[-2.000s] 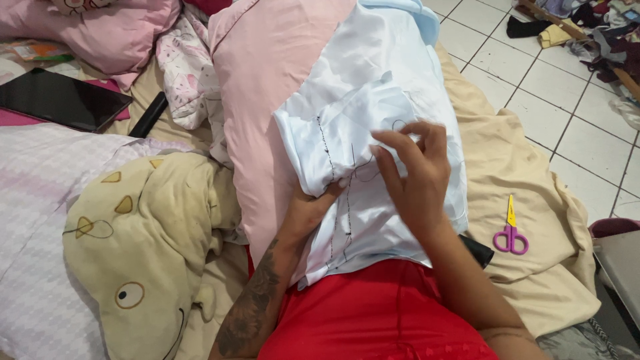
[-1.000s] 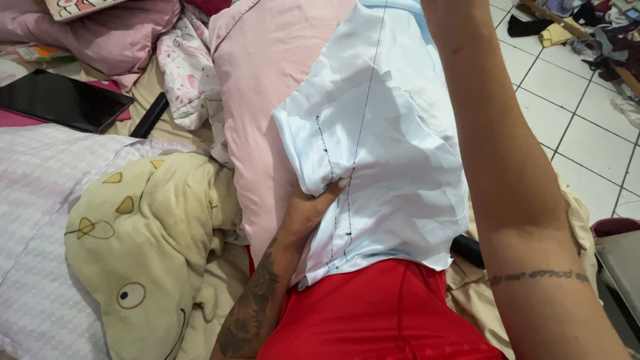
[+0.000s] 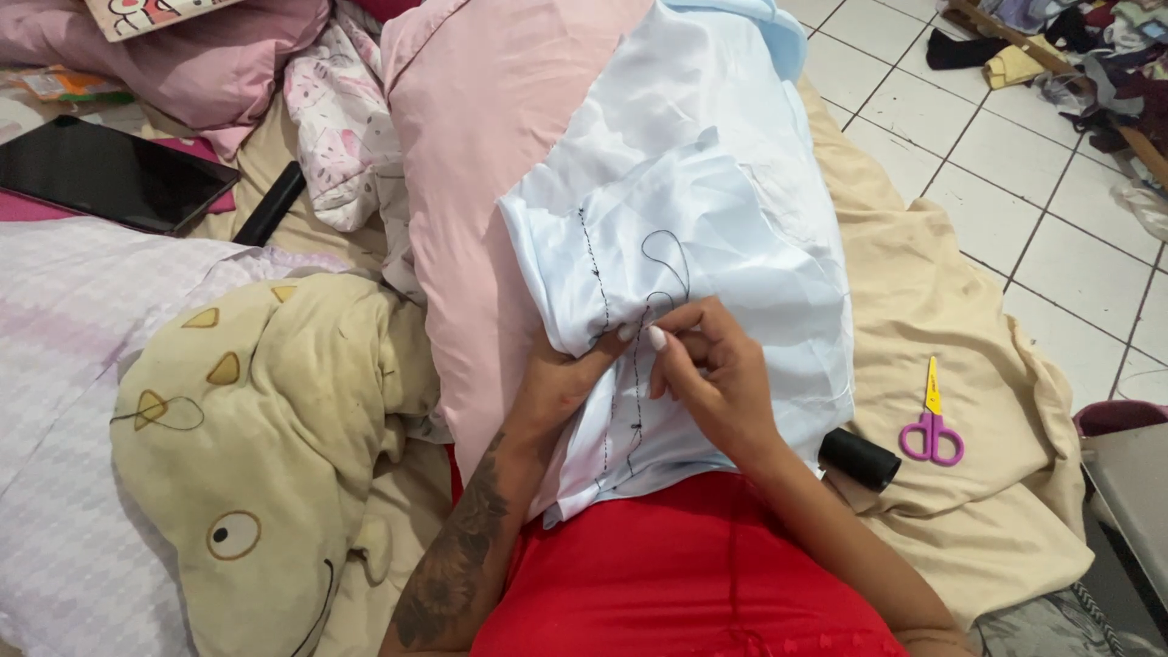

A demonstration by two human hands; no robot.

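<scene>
Light blue satin fabric (image 3: pixel 730 228) lies over my lap and a pink pillow (image 3: pixel 484 146), with rows of dark hand stitching running down it. My left hand (image 3: pixel 575 370) grips a fold of the fabric between thumb and fingers. Close beside it, my right hand (image 3: pixel 716 365) has thumb and index finger brought together at the stitched line; a needle between them is too small to make out. Black thread (image 3: pixel 680 255) loops loosely on the satin above the fingertips. A black thread spool (image 3: pixel 860 460) and yellow-bladed scissors with purple handles (image 3: pixel 932 433) lie to the right.
A beige plush toy (image 3: pixel 255 438) lies at the left, with a dark tablet (image 3: pixel 114 173) and a black cylindrical object (image 3: pixel 270 204) beyond it. Beige bedding (image 3: pixel 940 301) borders a tiled floor (image 3: pixel 1049 210) at the right. Scattered cloth pieces (image 3: pixel 1095 55) lie at the upper right.
My right hand, raised high one second ago with the thread drawn taut, is back down beside my left hand. The thread now lies slack in loops. My left hand stays on the fabric.
</scene>
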